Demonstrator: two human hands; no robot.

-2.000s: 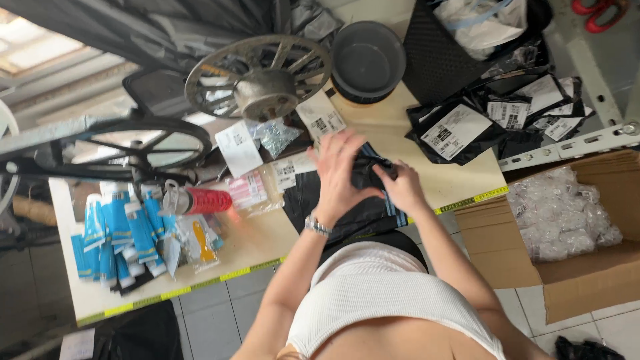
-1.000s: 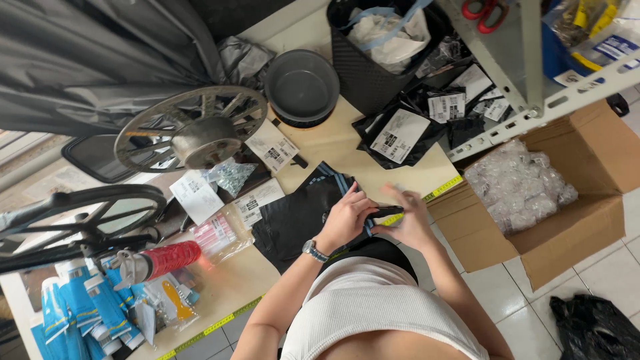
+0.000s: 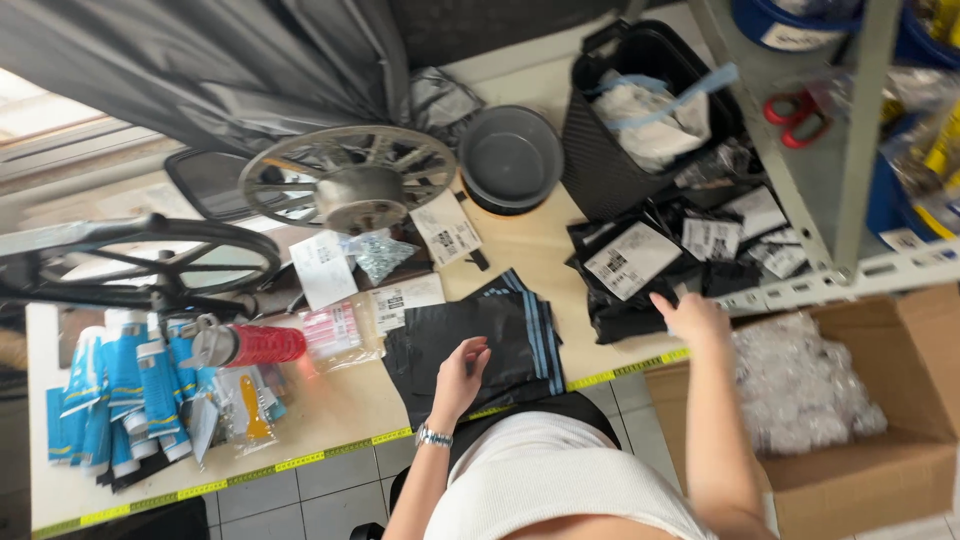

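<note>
My left hand [image 3: 461, 375], with a metal wristwatch, hovers over or rests on a stack of black plastic mailing bags [image 3: 480, 341] with blue stripes; its fingers are loosely curled and nothing shows in them. At the right, my right hand [image 3: 694, 315] is by the front of a pile of black parcels [image 3: 619, 315] with white labels, fingers partly spread and blurred; whether it holds something small is unclear. Behind the mailing bags lie labelled papers [image 3: 445, 227], a bag of small pieces [image 3: 382, 255] and a pink packet [image 3: 331, 328].
Blue tubes [image 3: 154, 382], a red bottle [image 3: 266, 344] and a yellow scraper [image 3: 253, 409] are at left. Behind stand spoked wheels [image 3: 352, 180], a grey round bowl [image 3: 511, 157] and a black bin [image 3: 615, 165]. A metal shelf [image 3: 862, 262] and carton [image 3: 840, 480] flank the right; yellow tape [image 3: 285, 463] edges the table.
My hands were together at a black bag near the table edge and have parted. My right hand has moved right to the parcel pile; my left is over the stacked bags.
</note>
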